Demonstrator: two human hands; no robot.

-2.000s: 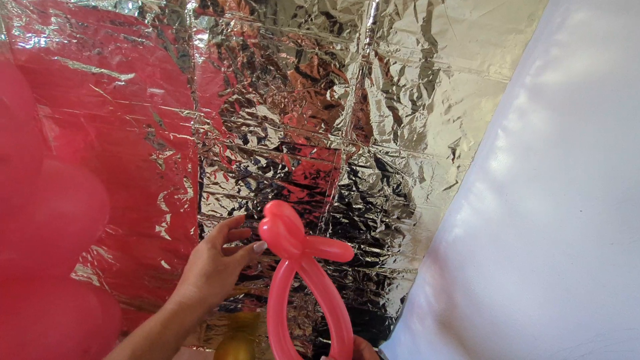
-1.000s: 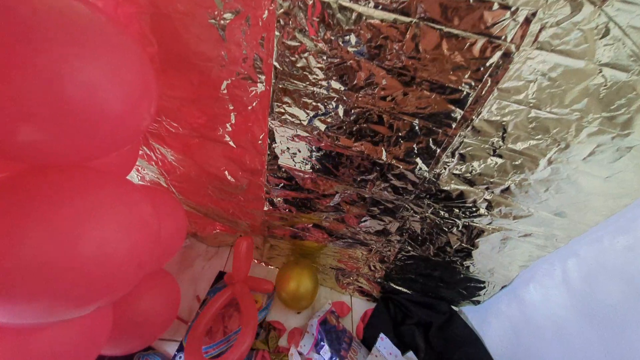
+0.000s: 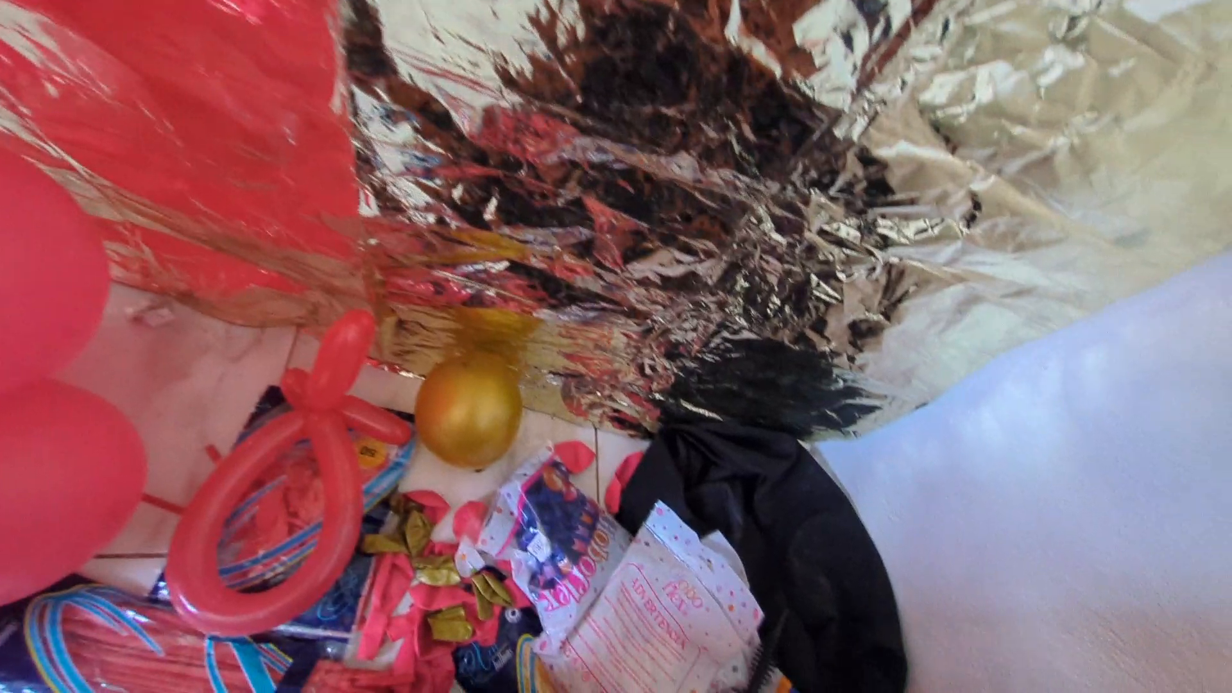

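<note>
Neither my left hand nor my right hand shows in the head view. A twisted red modelling balloon, with one large loop and small bubbles at its top, lies over balloon packets at the lower left. Just right of its top is a round gold balloon. Uninflated red balloons and gold balloons lie loose in a pile. Beside them are two printed balloon bags, one dark and white, one mostly white. A packet of long red balloons is at the bottom left.
Large inflated red balloons stand at the left edge. Shiny metallic foil sheeting hangs behind, reflecting things, with a red foil part at left. Black cloth lies on the tiled floor beside a white surface at right.
Two seconds ago my hands were at the twisted red balloon in front of the foil; now it rests on the packets and both hands are out of view. The view has tilted down.
</note>
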